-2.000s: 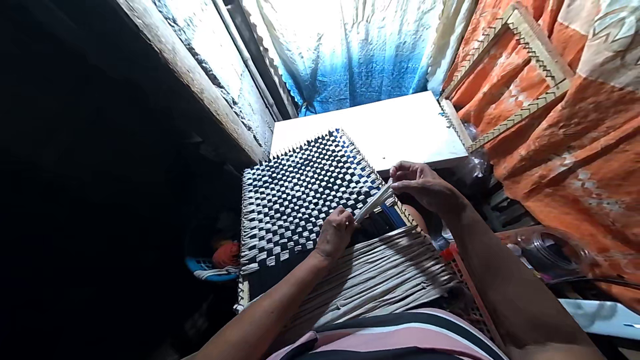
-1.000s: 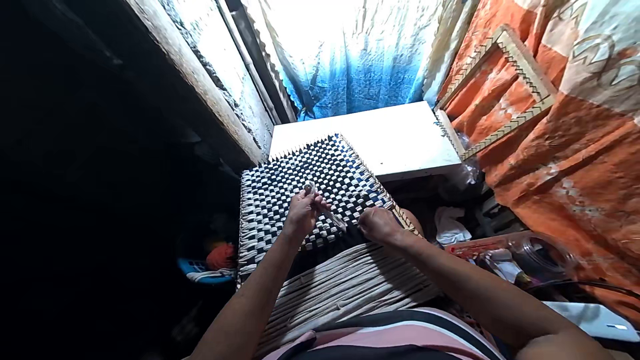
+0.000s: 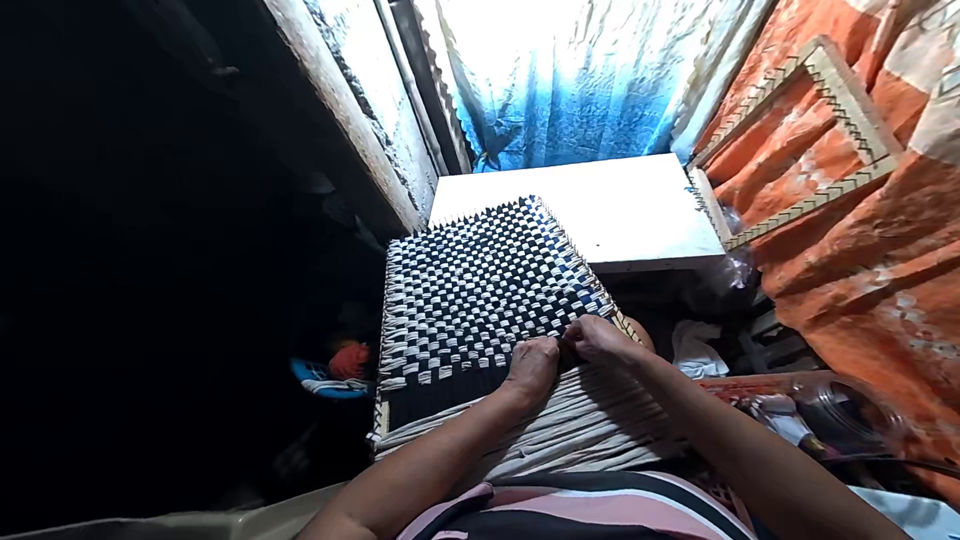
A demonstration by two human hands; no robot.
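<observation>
A wooden frame edged with nails lies before me, strung with dark fabric strips. Black and white checkered weave fills its far part, and a bare dark band shows at the lower left. Light fabric strips lie bunched across the near end, under my forearms. My left hand is curled at the near edge of the weave. Close to its right, my right hand has its fingers bent at the same edge, near the frame's right side. Whatever the fingertips pinch is hidden.
A white table stands beyond the frame. An empty nailed frame leans at the right against an orange cloth. A blue basin with red material is at the left; a clear plastic container is at the right.
A second ago my left hand was raised over the weave with a light strip; it is now lower, beside my right hand. Two seconds ago the right hand was farther out, holding a strip end.
</observation>
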